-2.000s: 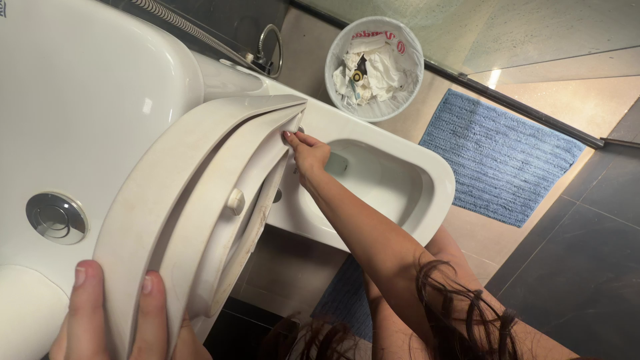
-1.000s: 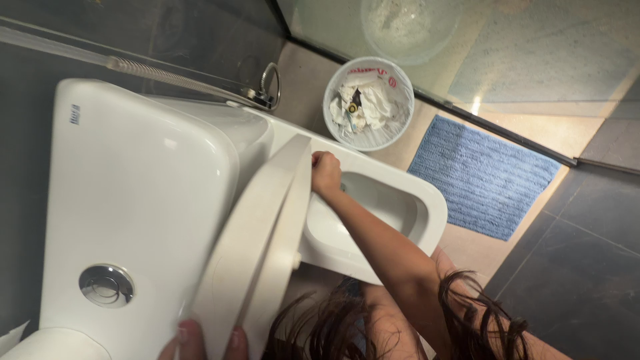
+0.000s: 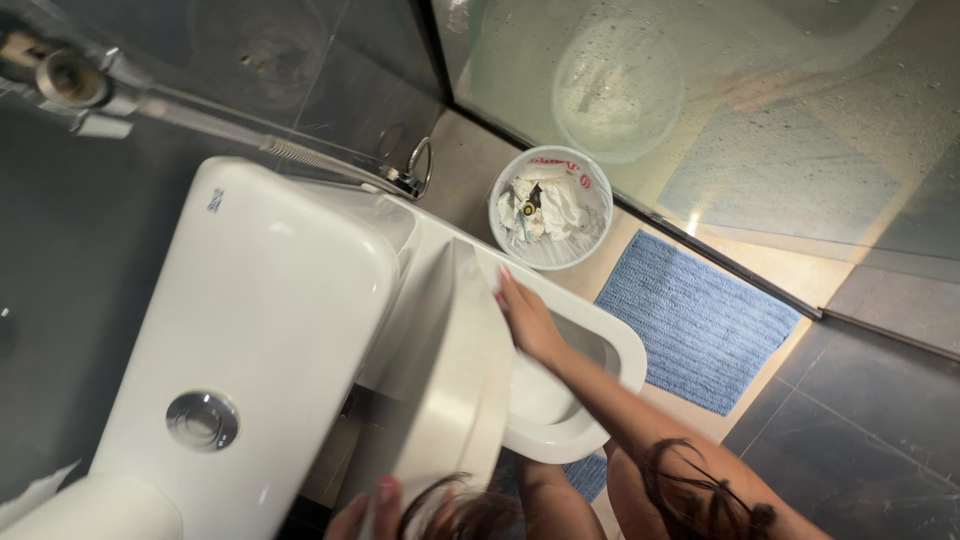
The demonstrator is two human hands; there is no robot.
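A white toilet seat with its lid (image 3: 450,375) stands tilted over the rear of the white toilet bowl (image 3: 626,352), between the bowl's opening and the cistern. My left hand (image 3: 390,510) holds its lower end at the bottom of the view, fingers over the edge and partly behind hair. My right hand (image 3: 529,319) is at the seat's other side near its far end, fingers extended and touching or very close to its underside; which of the two cannot be told. The seat is blurred.
The cistern (image 3: 270,315) with a round flush button (image 3: 202,421) is at left, a toilet paper roll (image 3: 97,514) on its near end. Beyond the bowl stand a lined waste bin (image 3: 551,259), a blue mat (image 3: 697,322) and a glass shower panel (image 3: 750,135). A bidet hose (image 3: 315,159) runs along the wall.
The seat and lid have swung away from over the cistern toward the bowl, and the cistern top shows more fully. My right hand's fingers, closed at the seat's edge before, are now extended.
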